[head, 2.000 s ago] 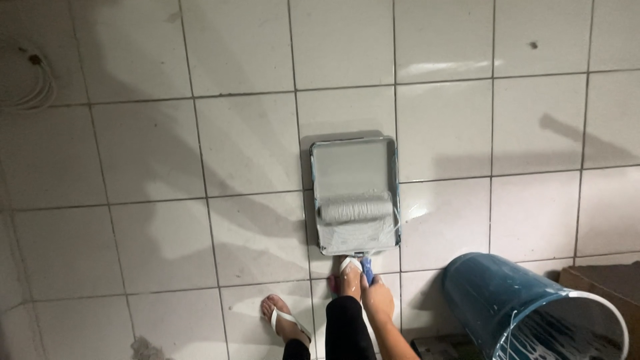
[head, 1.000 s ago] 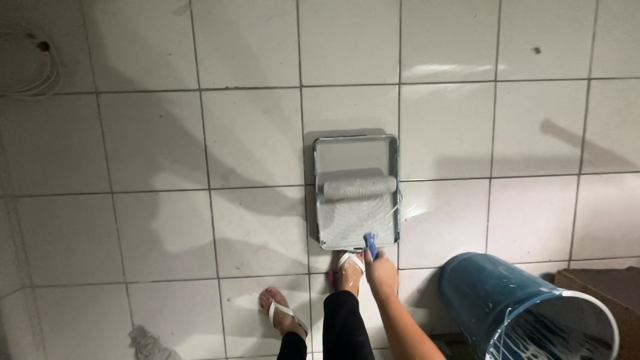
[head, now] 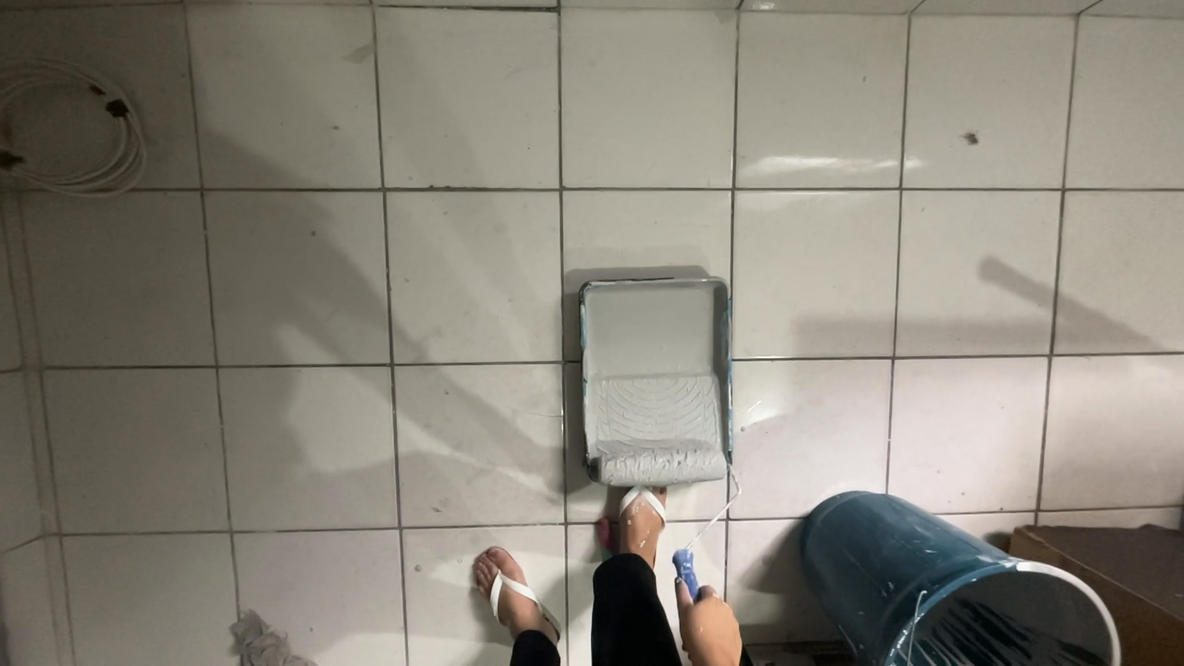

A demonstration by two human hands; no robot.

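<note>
My right hand [head: 710, 627] grips the blue handle of a paint roller [head: 662, 464] at the bottom of the head view. The roller's wire frame bends up to its grey, paint-covered sleeve, which lies across the near end of a paint tray [head: 657, 328]. Grey paint fills the tray's far part, and curved ridges mark the ramp. The tray rests on the tiled floor just beyond my foot in a white flip-flop [head: 642, 504]. My left hand is out of view.
A blue bucket [head: 888, 555] with paint streaks inside stands at lower right, beside a brown cardboard box [head: 1110, 573]. Coiled white cable [head: 134, 153] lies at upper left, a crumpled grey rag [head: 264, 640] at lower left. My other flip-flopped foot [head: 504, 578] is left of the tray.
The roller has come back toward me, from the middle of the tray to its near edge. My right hand has moved back with the handle.
</note>
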